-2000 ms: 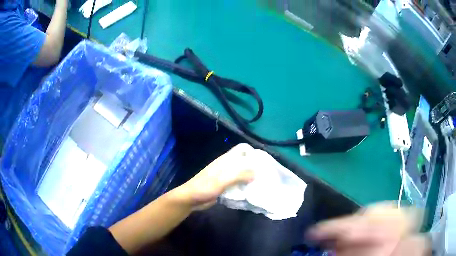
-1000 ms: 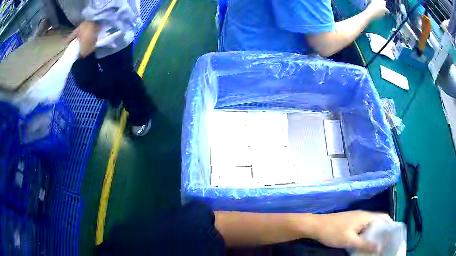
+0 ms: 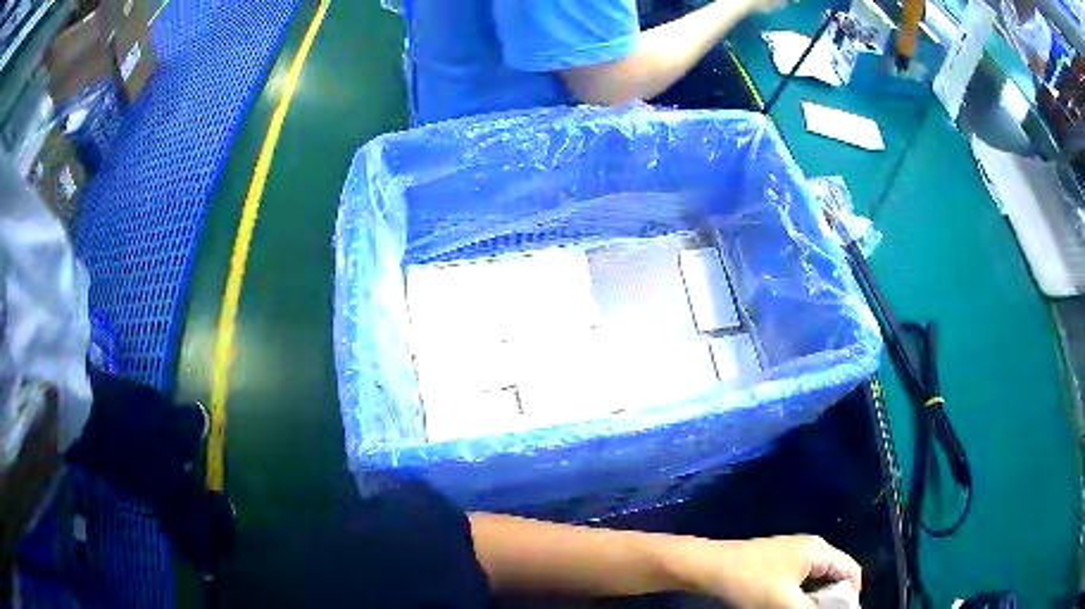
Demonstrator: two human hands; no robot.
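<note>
My left hand is at the bottom edge, right of centre, with fingers curled around a small visible bit of white cloth; the rest is hidden by the hand or cut off. My right hand is out of view. The open blue crate with clear film lining stands in front of my forearm. Flat white pieces cover its bottom. A black cable with a yellow tie lies looped on the green bench to the right.
A person in a blue shirt sits beyond the crate. Another person in grey is at the left edge, near blue lattice crates. A yellow line runs along the green floor. A white strip lies on the bench.
The view has swung left from the bench to the crate, then slightly back right. My right hand and the adapter have left view. Less cloth shows. The person in grey is now nearer.
</note>
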